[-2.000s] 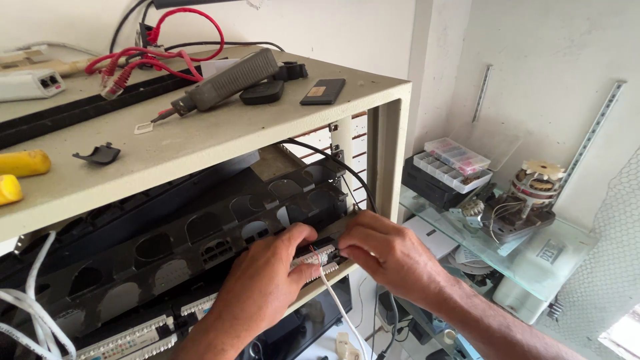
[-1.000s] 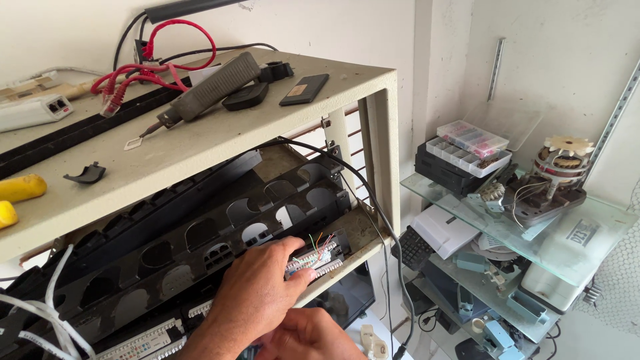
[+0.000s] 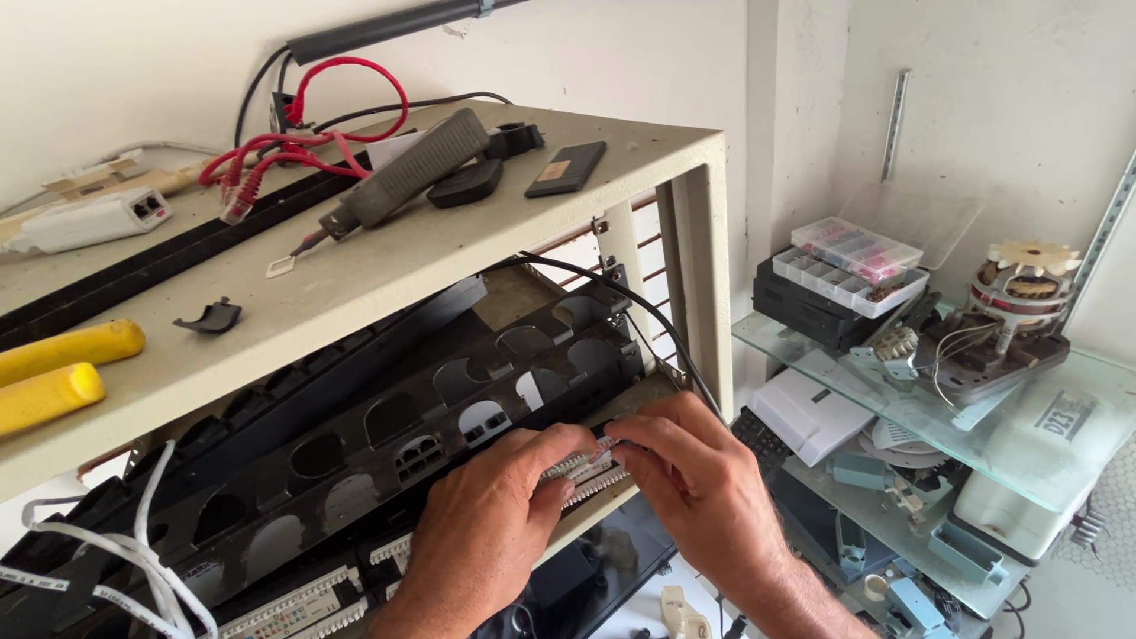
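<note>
Both hands meet at the right end of a patch panel's white punch-down terminal strip [image 3: 596,484]. My left hand [image 3: 497,515] rests over the strip, its thumb and index finger on either side of it near thin wires [image 3: 605,448]. My right hand [image 3: 701,479] pinches at those thin wires between thumb and index finger; its other fingers are curled. Another terminal strip [image 3: 297,612] shows to the left. Behind the hands lies a black cable-management panel [image 3: 390,422] with rounded openings. On the cabinet top is a grey punch-down tool [image 3: 404,173].
The beige cabinet's edge [image 3: 568,226] overhangs the panels. Yellow tool handles [image 3: 71,351], red patch cables [image 3: 293,146] and a black plastic piece [image 3: 213,317] lie on top. White cables [image 3: 146,555] hang at left. Glass shelves [image 3: 941,413] with parts boxes [image 3: 848,266] stand right.
My right hand was at the strip's end, then low beside the left wrist, and is now back at the strip with the thin wires. My left hand has stayed at the strip.
</note>
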